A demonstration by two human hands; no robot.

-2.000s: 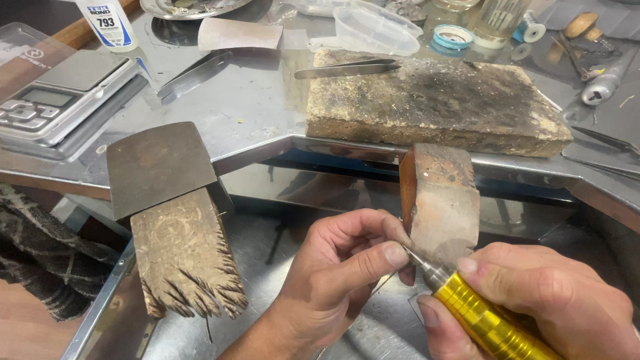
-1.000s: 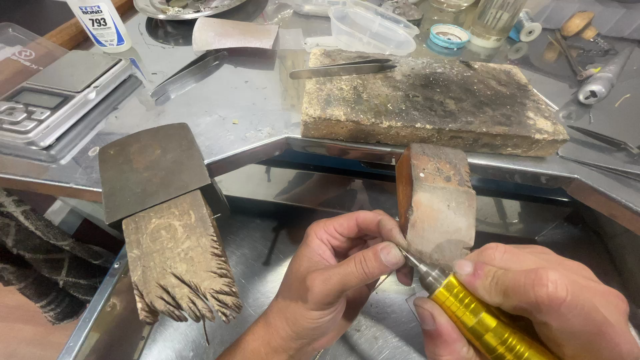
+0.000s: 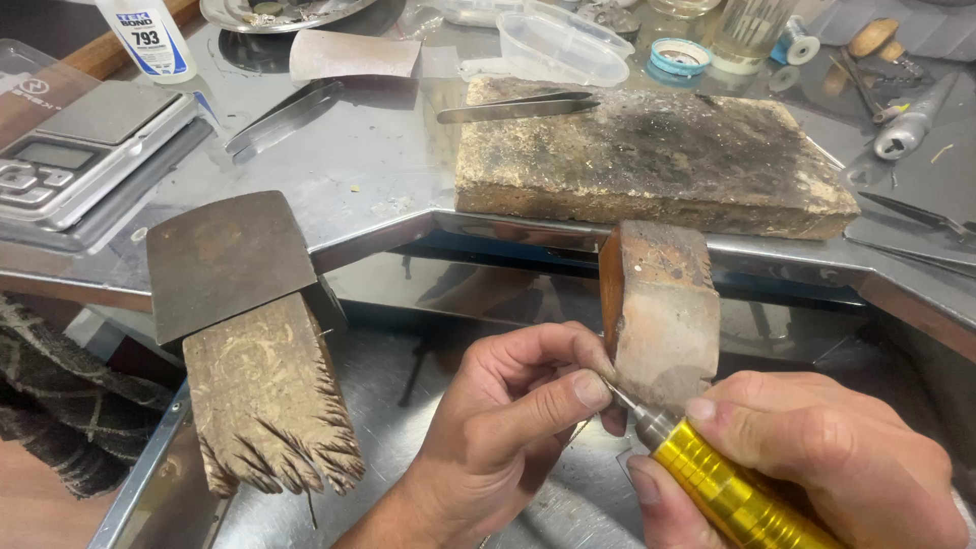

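Note:
My right hand grips a yellow metal rotary handpiece, its thin steel tip pointing up and left. My left hand pinches a tiny workpiece between thumb and forefinger, right at that tip; the fingers hide most of it. A thin chain or twisted wire hangs below the left fingers. Both hands are just in front of a worn bench pin block, the left fingertips close to its lower left edge. Whether they touch it I cannot tell.
Left of my hands juts a notched wooden bench pin with a steel plate. Behind lies a scorched soldering brick bearing tweezers. A digital scale, a glue bottle and a plastic container stand on the metal bench.

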